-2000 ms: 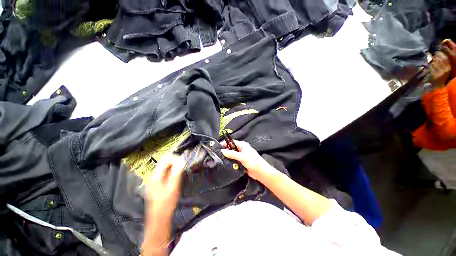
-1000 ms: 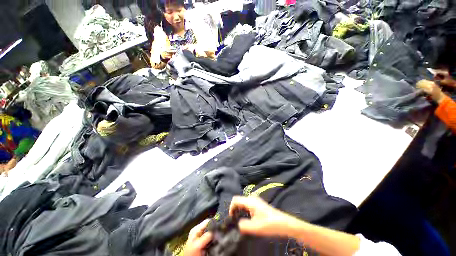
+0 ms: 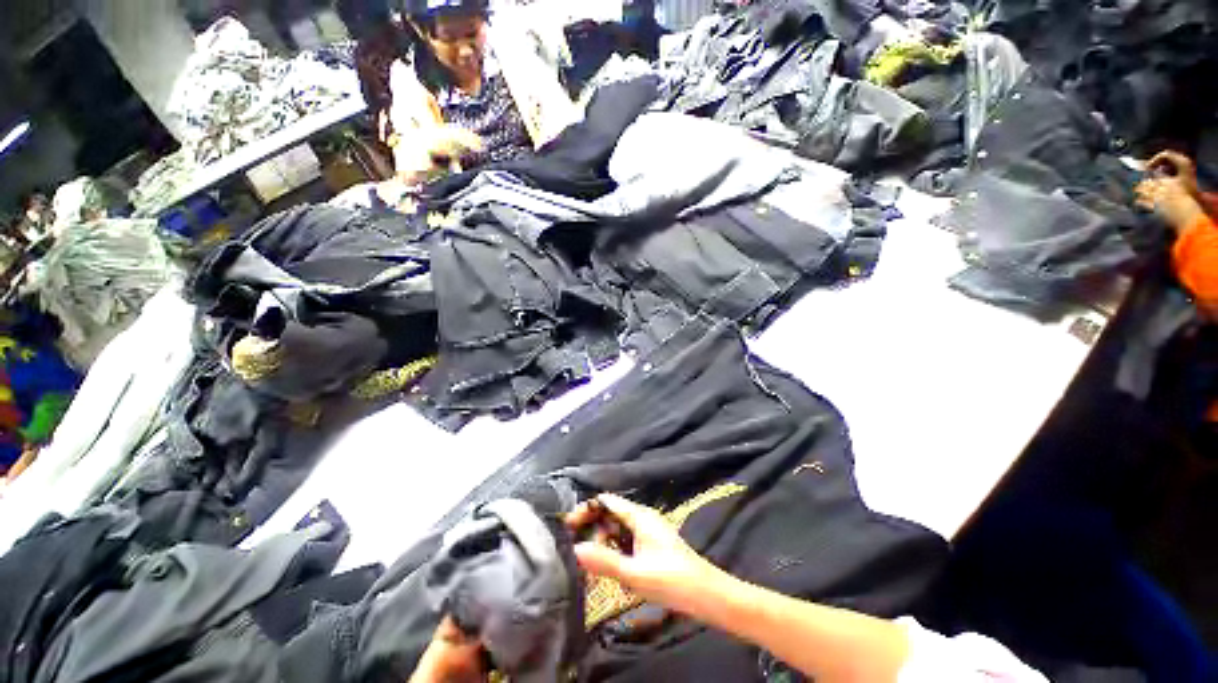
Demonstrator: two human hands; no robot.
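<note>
A dark grey denim jacket (image 3: 788, 440) with a yellow-gold patterned patch (image 3: 701, 504) is spread in front of me on a white table. One sleeve (image 3: 514, 587) is bunched up, with its paler grey inside showing. My left hand (image 3: 450, 656) grips this sleeve from below; it is partly hidden by the cloth and cut by the bottom edge. My right hand (image 3: 641, 550) is at the sleeve's right side, its fingers closed around a small dark tool, which looks like thread snips (image 3: 609, 528). The blades cannot be made out.
More dark garments (image 3: 107, 600) lie at the left. Jacket piles (image 3: 521, 294) cover the table's far side. The white tabletop (image 3: 895, 360) ends in an edge at the right. A person (image 3: 461, 100) sits opposite; another in an orange sleeve (image 3: 1198, 260) handles a grey garment at the right.
The view has lifted to show the far side. The sleeve is now raised and bunched with its pale inside out. My right hand has shifted slightly left since a second ago.
</note>
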